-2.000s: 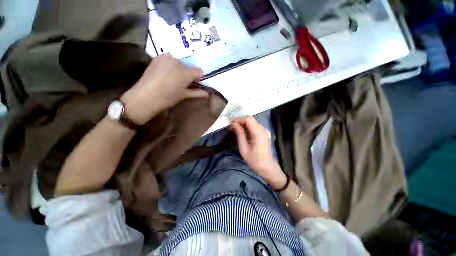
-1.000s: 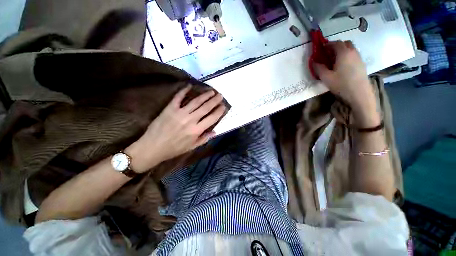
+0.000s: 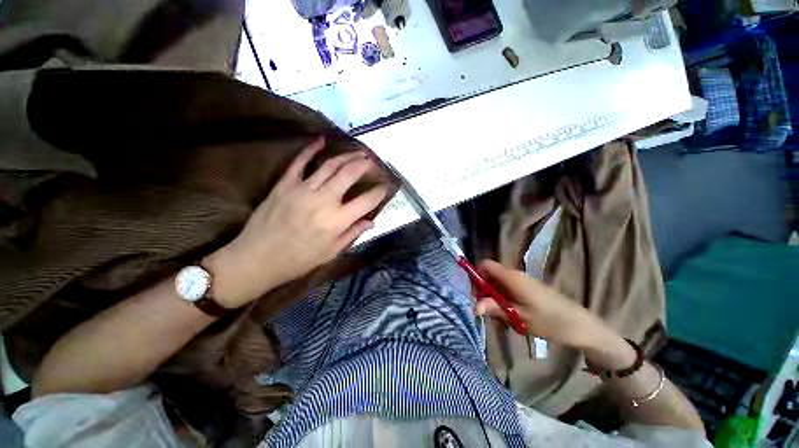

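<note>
A brown, finely ribbed garment panel [image 3: 184,166] lies over the left of the white table and down over my lap. My left hand [image 3: 320,206] lies on it near its right corner, fingers spread and pressing it down. My right hand [image 3: 534,306] holds the red-handled shears [image 3: 492,296] at the table's front edge. Their silver blades point up and left, with the tips at the panel's right edge by my left fingertips. Whether the blades bite into the cloth cannot be told.
The machine's lit needle area [image 3: 346,39] is at the top, with a dark phone [image 3: 469,22] right of it. A ruler scale runs along the white table [image 3: 526,140]. Brown garment pieces [image 3: 613,262] with a white strip hang at right. A green item [image 3: 736,289] is farther right.
My right hand first reached to the shears on the table, then picked them up and brought them down and left to the panel's corner. My left hand moved from pinching the cloth to lying flat on it.
</note>
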